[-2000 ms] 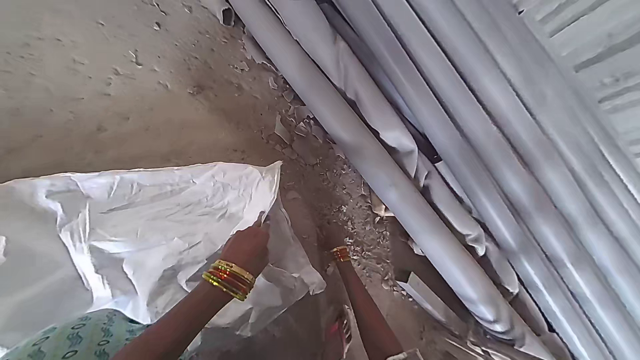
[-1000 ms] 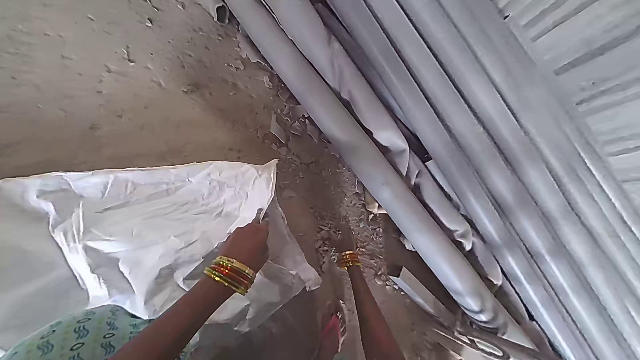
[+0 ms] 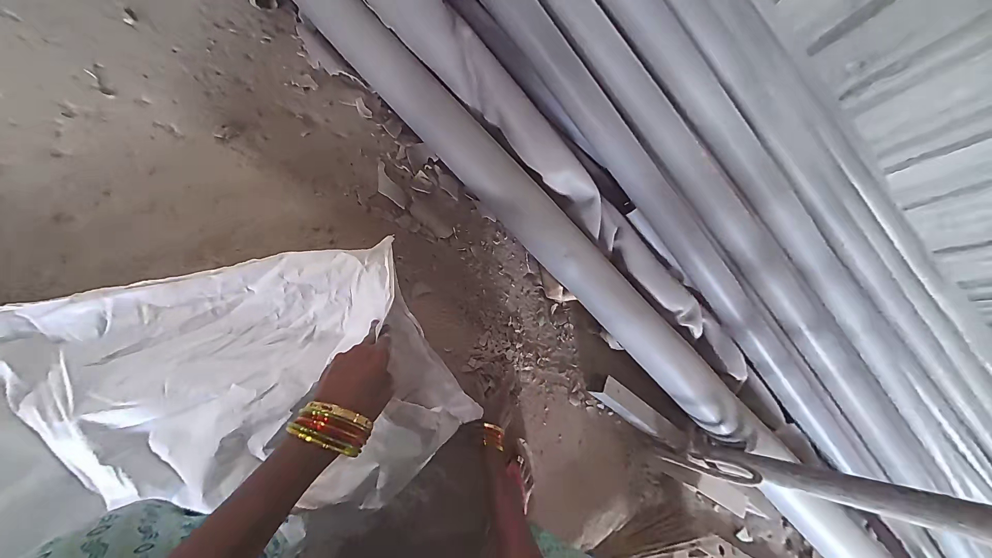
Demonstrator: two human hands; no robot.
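Observation:
A crumpled white plastic sheet or sack (image 3: 201, 349) lies spread on the dusty ground at the left. My left hand (image 3: 360, 372), with several yellow and red bangles (image 3: 333, 428) at the wrist, grips it near its raised corner. Lower and to the right, my right hand (image 3: 500, 399) reaches down to the ground by the sheet's right corner, its wrist also in bangles; the fingers blur into the dirt, so what they hold or touch cannot be told. Small pale flakes and debris (image 3: 542, 356) are scattered just beyond it.
Long grey pipes (image 3: 527, 201) run diagonally on the right, with a folded pale sheet (image 3: 573, 178) between them. Corrugated sheeting (image 3: 922, 132) is at the upper right. A wooden handle (image 3: 868, 496) with a metal ring lies across the lower right. Patterned green fabric (image 3: 124, 531) shows at the bottom left.
The right hand has moved left, closer to the sheet's right corner. A wooden handle now shows at the lower right. My left hand keeps its grip on the sheet.

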